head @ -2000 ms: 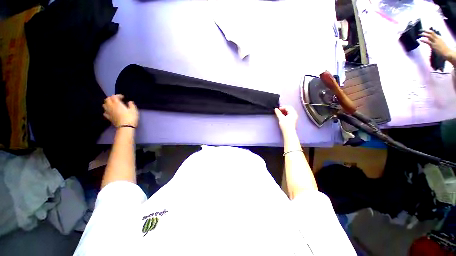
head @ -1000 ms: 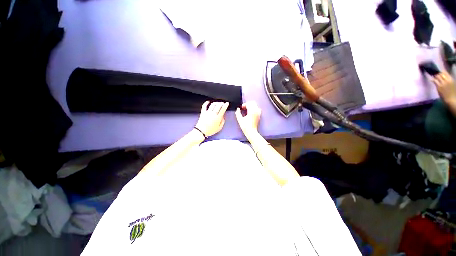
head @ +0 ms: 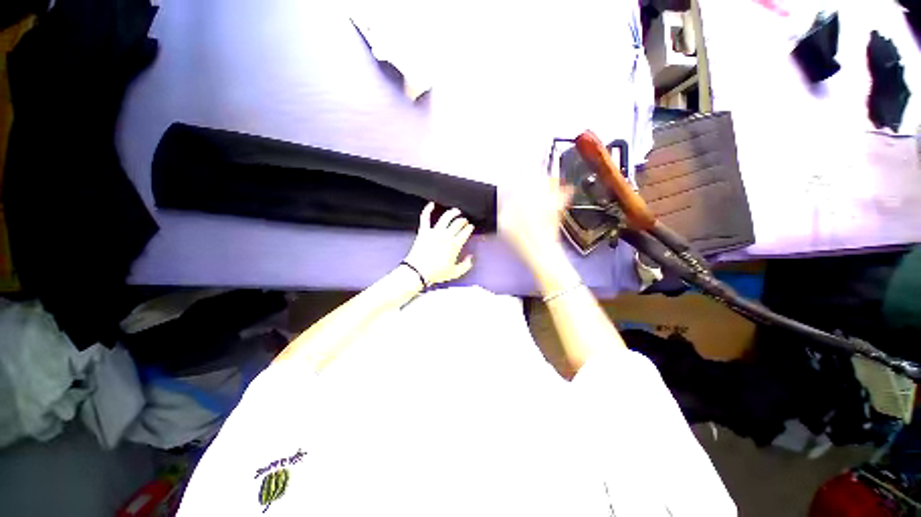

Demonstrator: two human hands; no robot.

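Note:
A long black sleeve piece (head: 303, 182) lies flat on the lilac pressing table (head: 252, 257), its wide rounded end to the left and its narrow end to the right. My left hand (head: 442, 245) rests with spread fingertips on the near edge of the piece, close to the narrow end. My right hand (head: 535, 212) is blurred, between the narrow end and the iron; whether its fingers are apart or closed cannot be told. The steam iron (head: 596, 197), with a brown-orange handle, stands at the table's right side. My right hand is not on its handle.
A black heap of cloth (head: 71, 172) hangs over the left table edge. A ridged rest pad (head: 697, 187) lies right of the iron, and a dark hose (head: 757, 308) runs off right. A pale scrap (head: 416, 83) lies beyond the piece. A second table (head: 798, 192) holds dark pieces.
My left hand has moved from the wide end to near the narrow end. My right hand has let go of the narrow end and moved slightly toward the iron. The view has shifted.

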